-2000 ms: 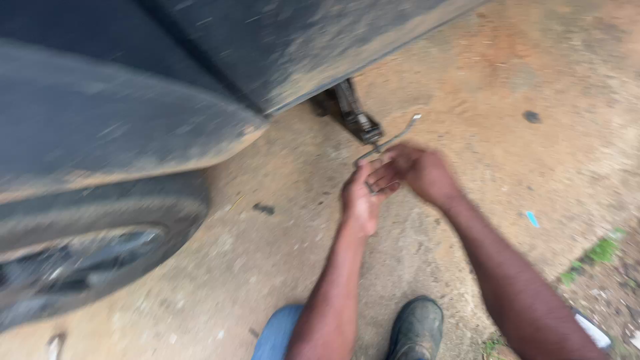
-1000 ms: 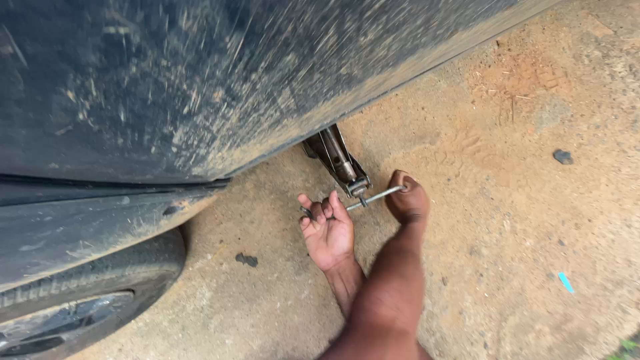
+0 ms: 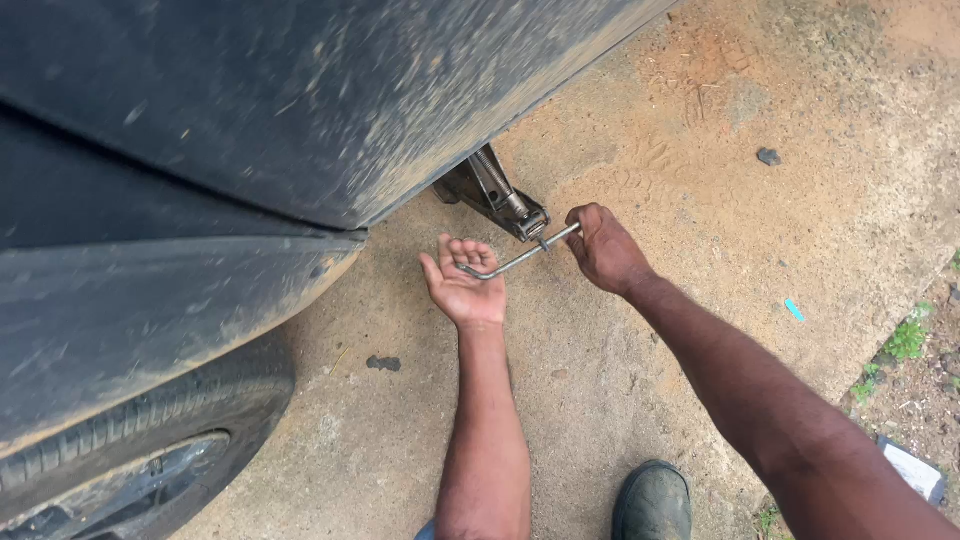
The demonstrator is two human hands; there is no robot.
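A metal scissor jack (image 3: 495, 193) with a threaded screw reaches out from under the sill of a dark, dusty car (image 3: 247, 127). A bent metal crank handle (image 3: 517, 261) meets the jack's near end. My right hand (image 3: 606, 249) grips the straight end of the handle, right of the jack. Palm up and fingers apart, my left hand (image 3: 469, 283) lies at the handle's bent end, which rests across its fingers without a closed grip.
A car wheel with its tyre (image 3: 255, 397) is at the lower left. My dark shoe (image 3: 654, 502) stands on the concrete. A dark stone (image 3: 769, 156), a turquoise scrap (image 3: 794, 310), small green plants (image 3: 906, 339) and a whitish block (image 3: 911, 471) lie to the right.
The crank handle has turned a little. My right forearm, which crossed over the left one a second ago, now comes in from the lower right. The left palm remains upturned.
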